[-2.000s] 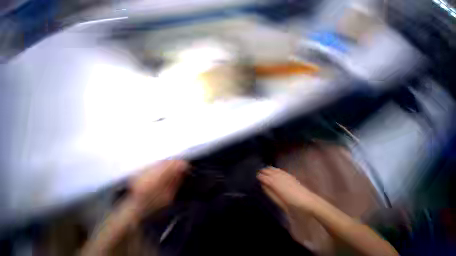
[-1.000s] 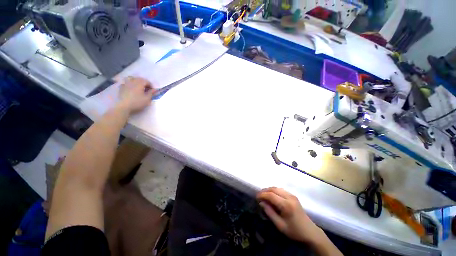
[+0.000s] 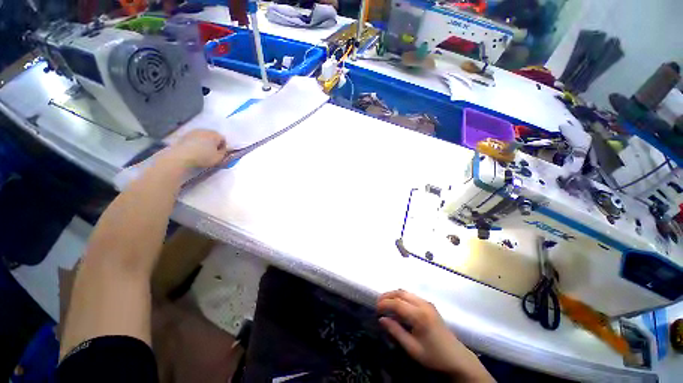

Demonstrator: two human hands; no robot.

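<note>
A stack of pale cut panels (image 3: 281, 112) with thin dark brown edges lies on the left part of the white table. My left hand (image 3: 201, 149) is on the stack's near part, its fingers closed at the edge of the upper panel; the fingertips are partly hidden. My right hand (image 3: 416, 325) rests on the table's front edge with its fingers loosely bent, holding nothing. The white sewing machine head (image 3: 498, 187) stands to the right.
Black-handled scissors (image 3: 541, 299) lie on the machine bed beside an orange bundle (image 3: 595, 325). Another sewing machine (image 3: 142, 78) stands at the left. A blue bin (image 3: 262, 56), blue trough (image 3: 449, 116) and purple tray (image 3: 487, 127) are behind the table. Brown cloth (image 3: 195, 348) hangs below left.
The view has swung from a blurred one to the table. Since one second ago, my left hand has shifted slightly on the stack and more brown edge shows beside it. My right hand stays at the edge.
</note>
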